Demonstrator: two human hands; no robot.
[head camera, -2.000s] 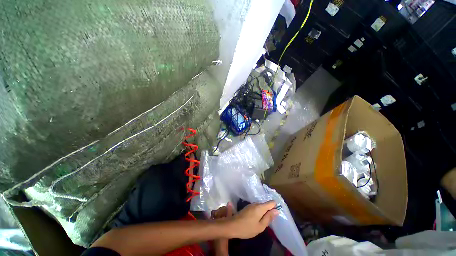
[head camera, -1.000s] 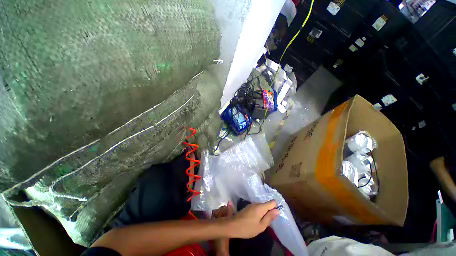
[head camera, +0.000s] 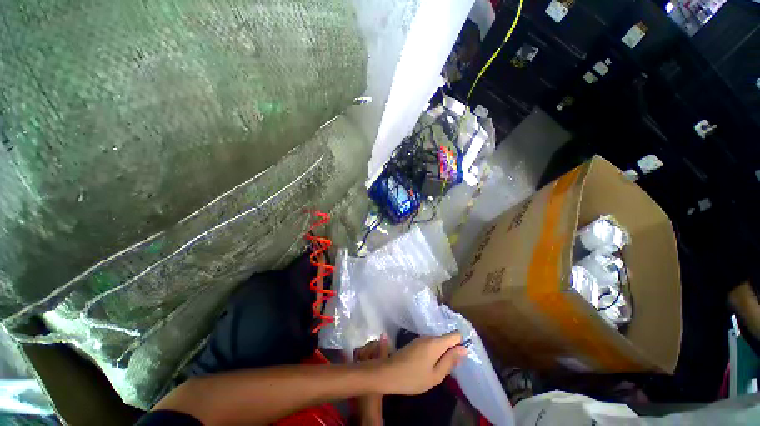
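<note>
My left hand (head camera: 423, 364) reaches in from the lower left, its fingers pinched on the edge of a limp, clear-white air column bag (head camera: 477, 366). My right hand (head camera: 372, 349) is just left of it, mostly hidden behind my left forearm; only a few fingers and part of the wrist show, and what it holds cannot be seen. A pile of flat, crumpled clear bags (head camera: 400, 262) lies just beyond my hands. A red coiled air hose (head camera: 322, 274) hangs left of the pile, beside my dark-clothed leg; its lower end is hidden.
A huge grey-green woven sack (head camera: 183, 108) fills the left. An open brown carton (head camera: 508, 291) with white units stands right. Scrap with cables and a blue packet (head camera: 396, 198) lies beyond the bags. Black crates (head camera: 617, 91) are stacked behind. Another person's arm (head camera: 746, 299) shows at the right edge.
My hands and the bag have hardly moved. At the right edge, the other person's arm has shifted slightly.
</note>
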